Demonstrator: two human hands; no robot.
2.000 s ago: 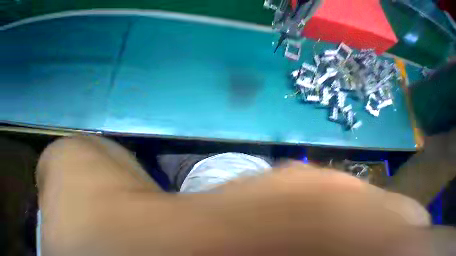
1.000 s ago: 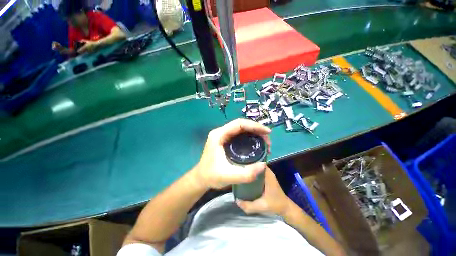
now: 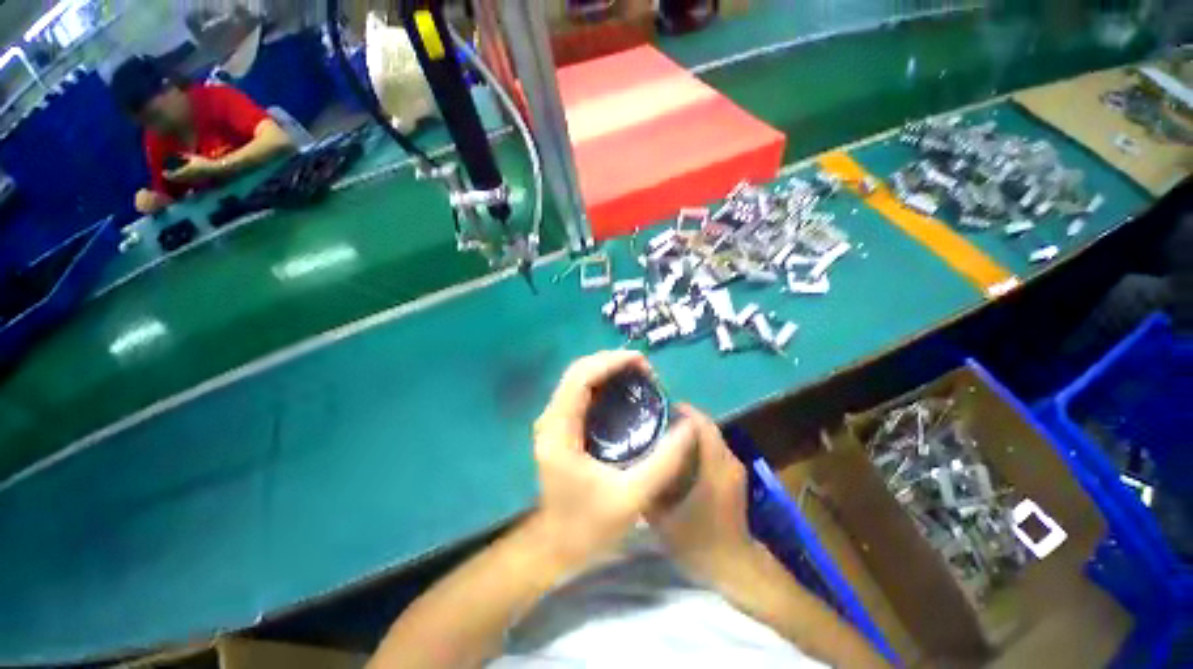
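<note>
A drink flask (image 3: 625,416) with a black round top is held upright close to my body, at the bench's front edge. My left hand (image 3: 572,451) is wrapped around its upper part from the left. My right hand (image 3: 707,490) is closed around it lower down on the right. Most of the flask's body is hidden by my hands.
An electric screwdriver (image 3: 461,131) hangs over the teal bench (image 3: 380,457). Piled frame modules (image 3: 733,261) lie beside a red foam block (image 3: 667,131). Orange tape (image 3: 916,222) crosses the bench. A module carton (image 3: 916,523) and blue crate (image 3: 1125,457) are at right. A person in red sits across the conveyor.
The view has swung from my lap to the bench. Since the previous frame, the flask's green side has become hidden, and my right hand has come up beside its top.
</note>
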